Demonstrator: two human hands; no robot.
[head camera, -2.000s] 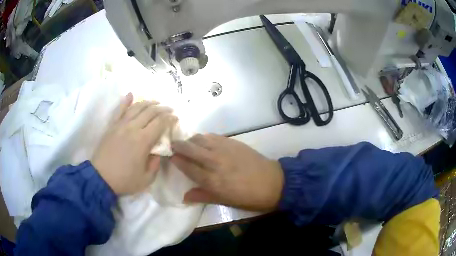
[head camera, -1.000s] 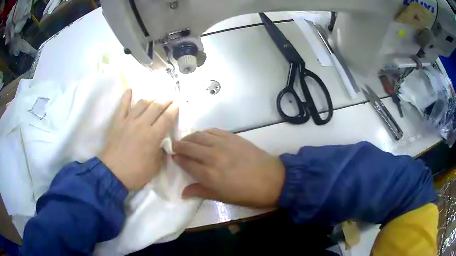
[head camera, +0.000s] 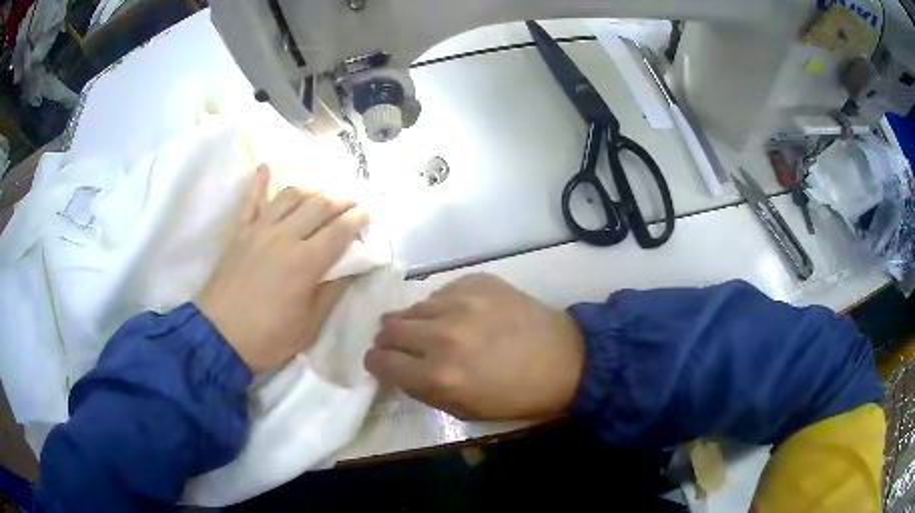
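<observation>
A white garment piece (head camera: 130, 250) lies in folds on the left of the table and hangs over its front edge. My left hand (head camera: 281, 271) lies flat on the cloth with fingers spread, fingertips just in front of the brightly lit presser foot and needle (head camera: 356, 155). My right hand (head camera: 472, 351) has its fingers curled and pinches the cloth near the table's front edge, right of my left hand. The off-white sewing machine (head camera: 482, 15) stands over the work. Glare hides the detail of the cloth at the needle.
Large black-handled shears (head camera: 607, 150) lie right of the needle. Further right are a white strip (head camera: 642, 85), a slim silver tool (head camera: 677, 115), metal snips (head camera: 773, 225), a dark reddish handle (head camera: 783, 168) and a clear plastic bag (head camera: 853, 190). Cardboard lies at the left edge.
My right hand has moved a little right and towards the front edge, away from my left hand, and its fingers have curled. The cloth between the hands is spread wider. My left hand has barely shifted.
</observation>
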